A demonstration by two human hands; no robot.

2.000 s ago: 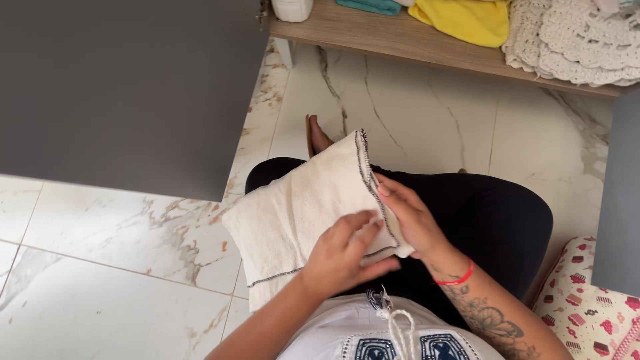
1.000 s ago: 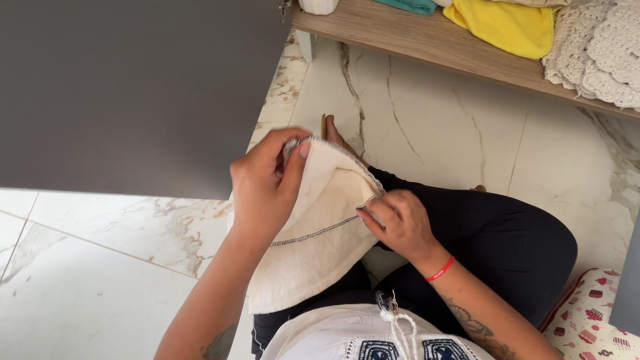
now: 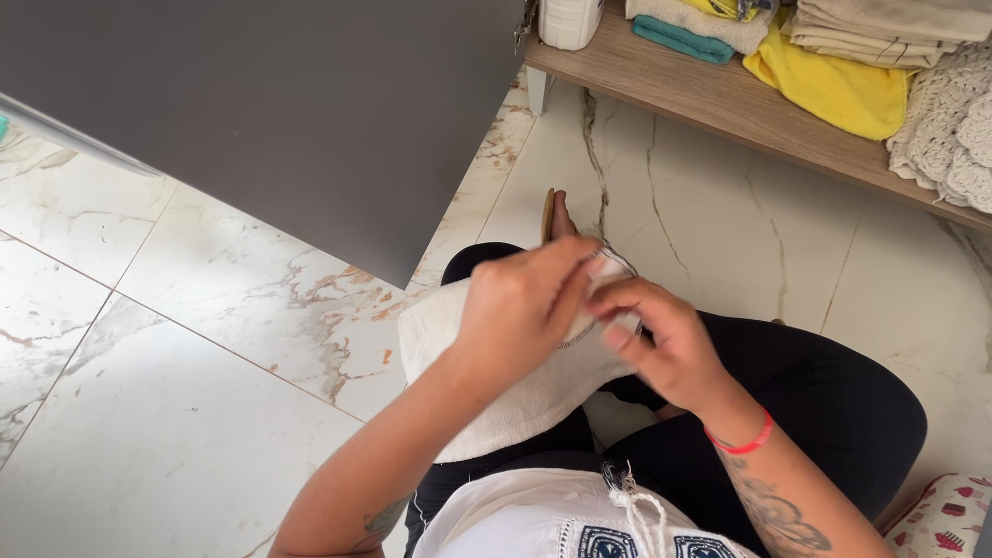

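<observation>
A cream cloth [image 3: 504, 411] with dark overlock stitching along its edge lies over my lap and thigh. My left hand [image 3: 527, 298] pinches the stitched edge near its upper corner, fingers pointing right. Close beside it, my right hand [image 3: 659, 333], with a red band at the wrist, is blurred; its fingers are curled at the same edge, and whether they grip it is unclear. The fingers of both hands nearly meet and hide part of the bunched cloth between them.
A grey cabinet door [image 3: 310, 116] stands at the upper left. The wooden shelf [image 3: 659, 85] holds a white plastic container [image 3: 570, 23], a teal cloth [image 3: 682, 39], a yellow cloth [image 3: 829, 81], folded beige cloths [image 3: 868, 31] and crocheted pieces [image 3: 945, 124]. A patterned cushion [image 3: 942, 519] is at lower right.
Two seconds ago the cloth lay flatter, folded on my lap, with my left hand over it. Since one second ago my hands have come closer together, and the cloth's top edge is bunched between them.
</observation>
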